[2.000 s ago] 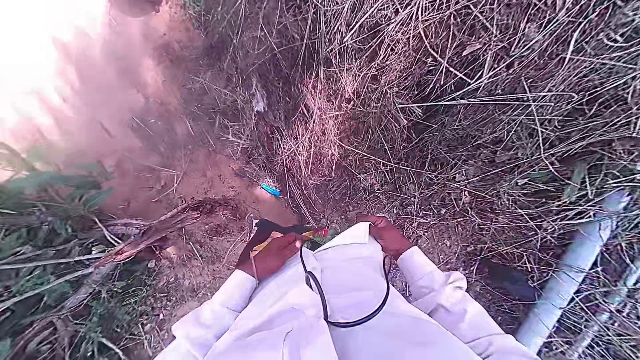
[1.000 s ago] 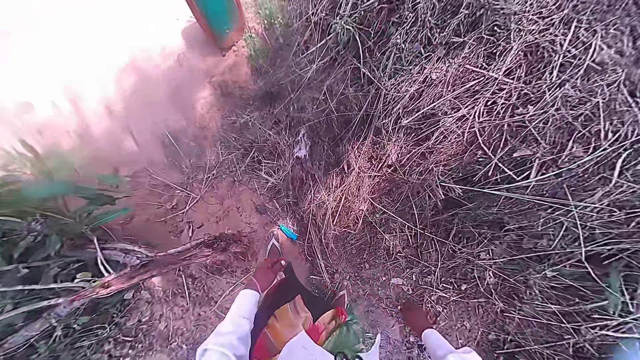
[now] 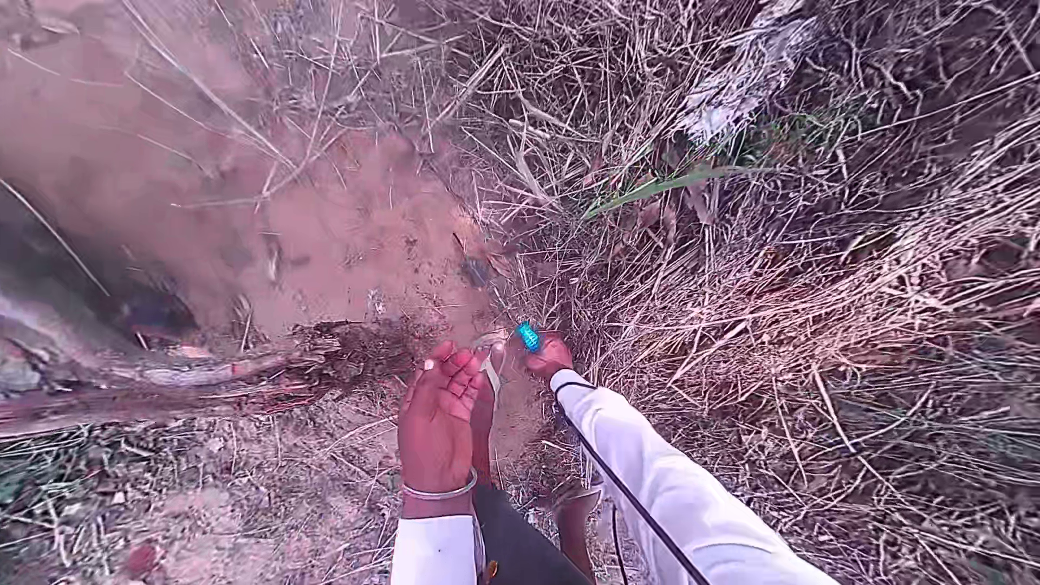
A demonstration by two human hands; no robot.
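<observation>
My right hand (image 3: 551,356) reaches down to the ground, its fingers at a small bright blue object (image 3: 528,335) with a ribbed surface; the fingers are partly hidden, so the hold is unclear. To its left, my left hand (image 3: 441,398) is raised with the palm partly up and the fingers curled loosely, nothing visible in it. A metal bangle (image 3: 439,493) circles the left wrist. Between the hands, a sandaled foot (image 3: 491,357) stands on the soil. A black cord (image 3: 621,486) runs along the white right sleeve (image 3: 682,496).
Dry grass and stalks (image 3: 772,325) cover the right side. A weathered log (image 3: 244,382) lies at the left. Bare reddish soil (image 3: 357,244) stretches beyond the hands, and a green blade of leaf (image 3: 658,187) crosses the dry stalks. A dark cloth (image 3: 520,540) hangs below the hands.
My right hand has moved down to the blue object, which lay apart from both hands before. My left hand has left the patterned cloth it was at. The view is now much closer to the ground.
</observation>
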